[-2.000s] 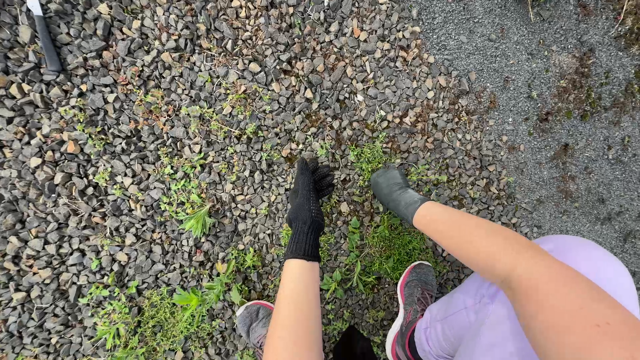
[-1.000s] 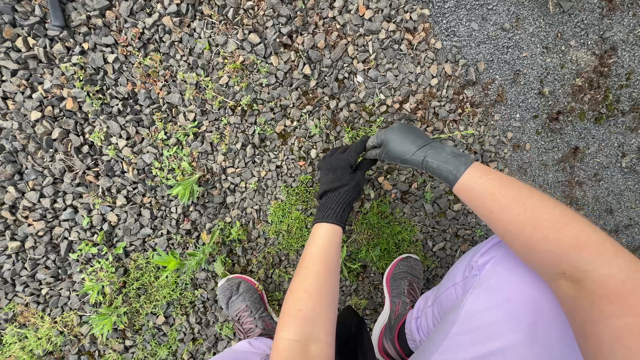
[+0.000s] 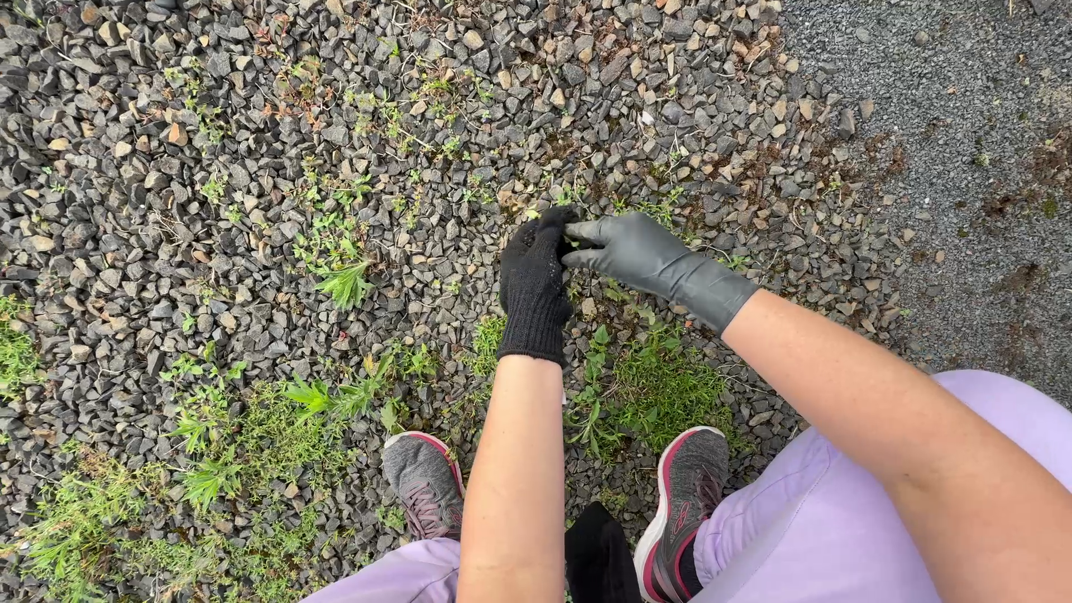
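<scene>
My left hand (image 3: 536, 285), in a black knitted glove, is over the gravel at mid-frame, its fingers curled; what lies inside them is hidden. Touching it from the right is my right hand (image 3: 641, 255) in a dark grey rubber-like glove, thumb and forefinger slightly apart against the black glove. A bit of green shows between the two hands, too small to name. Small weeds (image 3: 657, 205) grow just above the right hand. Below the hands a low green weed clump (image 3: 670, 385) spreads over the stones.
Coarse gravel (image 3: 100, 251) covers the left and middle, with a leafy weed (image 3: 345, 280) and more weeds (image 3: 285, 444) at lower left. Finer grey grit (image 3: 963, 92) lies at right. My two shoes (image 3: 427, 486) stand below, a black cloth-like item (image 3: 599, 553) between them.
Two seconds ago my hands were apart over the gravel; a second ago they had come together, and they still touch. The dark-handled tool at upper left has mostly gone out of view.
</scene>
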